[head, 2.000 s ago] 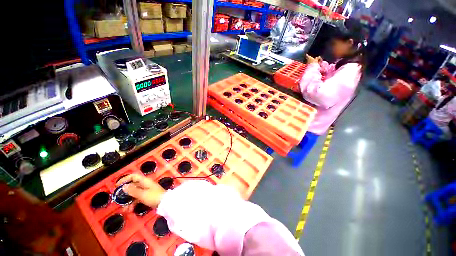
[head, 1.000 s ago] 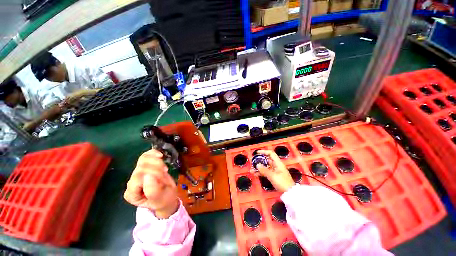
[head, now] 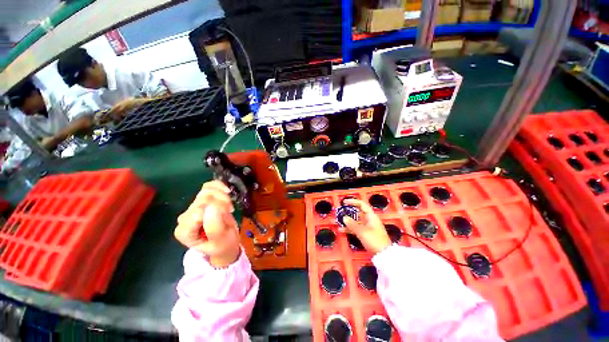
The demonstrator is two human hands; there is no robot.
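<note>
My left hand (head: 212, 224) is closed around the handle end of the dark toggle clamp (head: 234, 179); the grip is hidden in my fist. The clamp stands on an orange-brown base plate (head: 294, 230) with a small metal nest (head: 269, 242), where I see no round unit. My right hand (head: 367, 227) pinches a round unit with a silvery rim (head: 347, 215) over the upper left pockets of the red-orange tray (head: 427, 274). Black discs sit in many of its pockets. A thin wire (head: 517, 247) loops across the tray to a disc.
Stacked red-orange trays stand at left (head: 73, 227) and right (head: 574, 163). Behind are a black-fronted controller (head: 320, 133), a power supply (head: 427, 107), a white strip (head: 307, 168) and a row of discs (head: 398, 152). A metal post (head: 524, 80) rises at right. People work behind a black tray (head: 167, 113).
The view has swung left, bringing the clamp and my left hand into sight. My right hand still holds a unit over the tray's left side. Since one second ago, both hands have barely moved.
</note>
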